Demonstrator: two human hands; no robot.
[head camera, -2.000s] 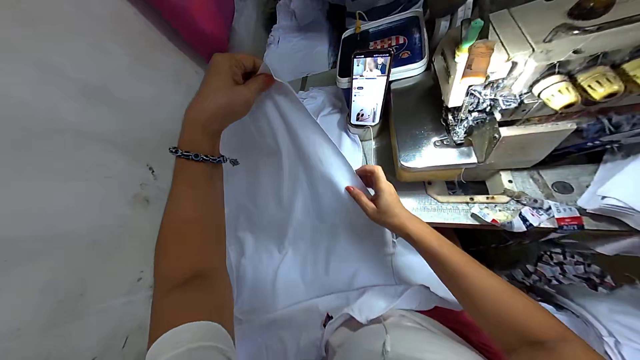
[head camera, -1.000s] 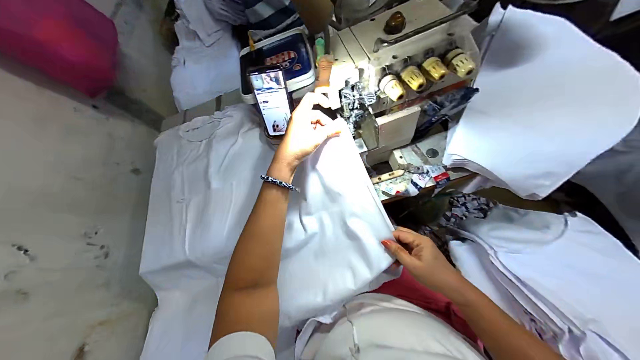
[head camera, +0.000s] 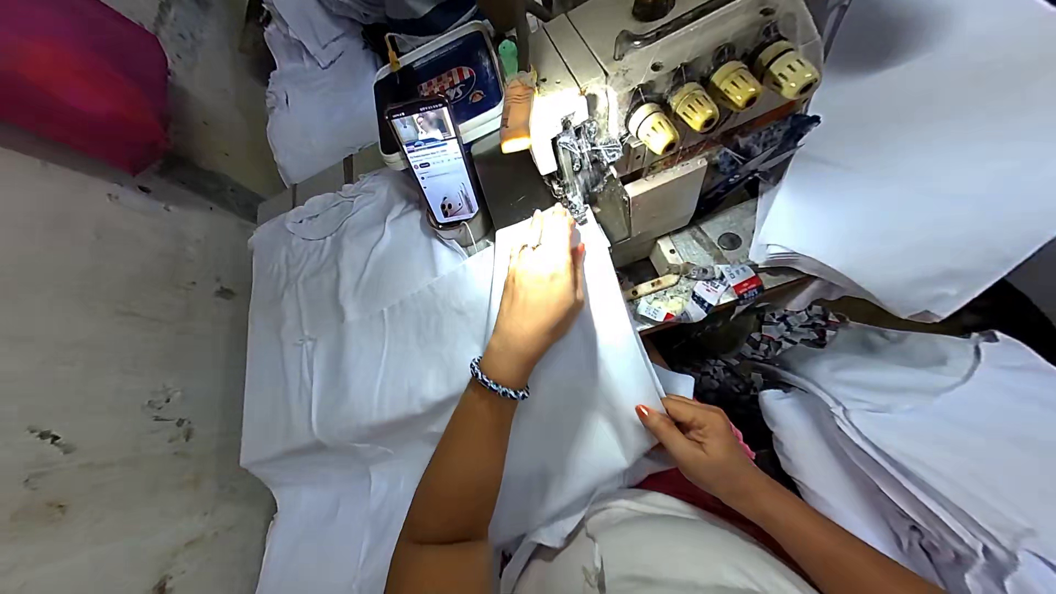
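My left hand (head camera: 540, 285), with a beaded bracelet at the wrist, lies flat on the folded edge of white fabric (head camera: 577, 396), close in front of the presser foot area of an overlock sewing machine (head camera: 586, 157). The fabric's top edge meets the needle area; whether it is under the foot is hidden. My right hand (head camera: 701, 437) pinches the fabric's right edge between thumb and fingers, nearer my body. More of the white garment (head camera: 355, 305) spreads flat to the left, its round neckline at the top.
A lit phone (head camera: 437, 165) leans by a plastic tub (head camera: 487, 74) left of the machine. White cut panels (head camera: 924, 165) hang at the right, above piled white garments (head camera: 899, 412). Labels (head camera: 705, 297) lie on the table's edge. A wall (head camera: 115, 371) stands at the left.
My left hand, earlier lifting the fabric's corner left of the phone, is now on the cloth at the machine. My right hand has moved down the edge toward my body. The view has swung right.
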